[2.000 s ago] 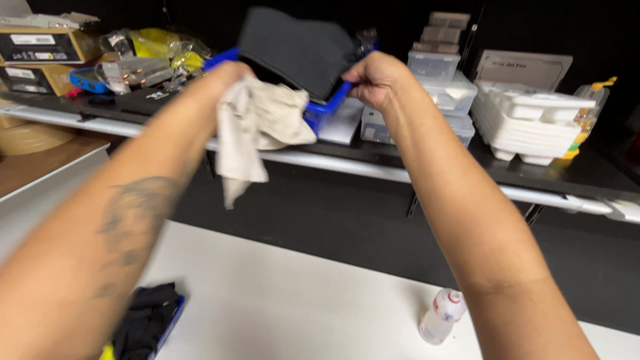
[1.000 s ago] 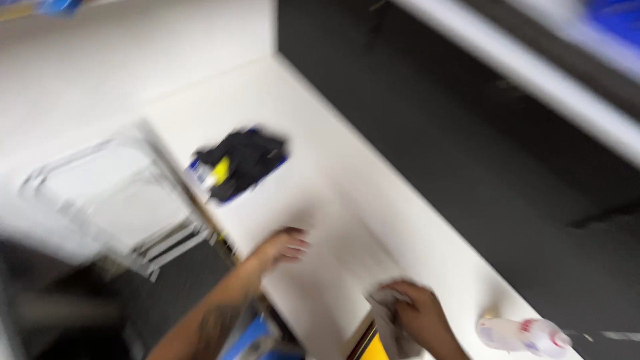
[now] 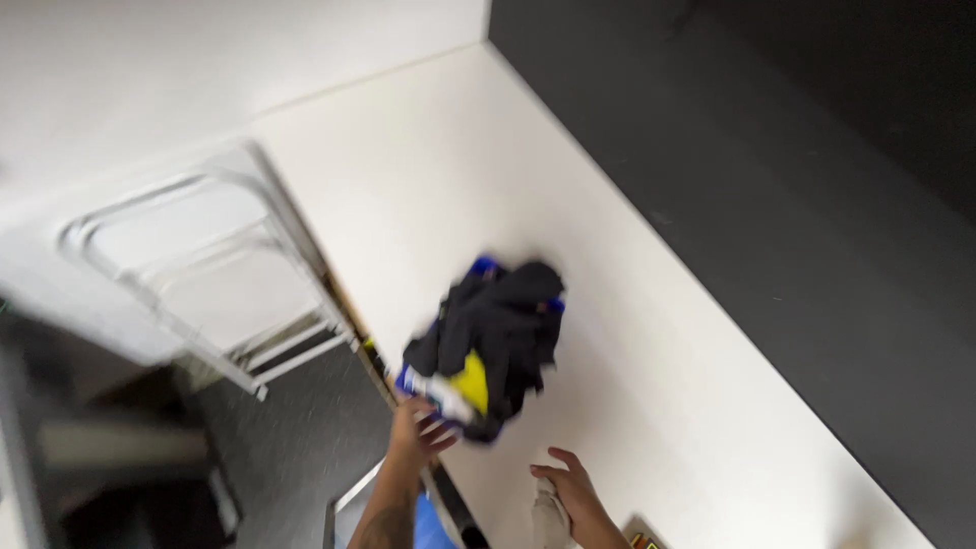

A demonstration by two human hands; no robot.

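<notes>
A blue bin (image 3: 483, 267) heaped with black cloth (image 3: 507, 324) stands on the white tabletop. Something yellow (image 3: 473, 381) and something white (image 3: 441, 396) show at its near end. My left hand (image 3: 419, 433), fingers spread, is at the bin's near left corner; blur hides whether it touches. My right hand (image 3: 572, 488) has a light beige cloth (image 3: 549, 518) hanging from it, with the thumb and forefinger apart. It is to the right of the bin and nearer me, apart from it.
A folded white metal chair (image 3: 229, 282) leans at the left of the white table (image 3: 648, 366). A black wall panel (image 3: 762, 213) runs along the table's right side. A blue object (image 3: 432, 526) and a dark-edged frame (image 3: 332, 518) are below the near edge. A partly seen item (image 3: 644, 534) is at the bottom.
The view has swung from the shelf to the table. My left hand, apart from the filled bin one second ago, is now at its corner. The beige cloth has passed from my left hand to my right.
</notes>
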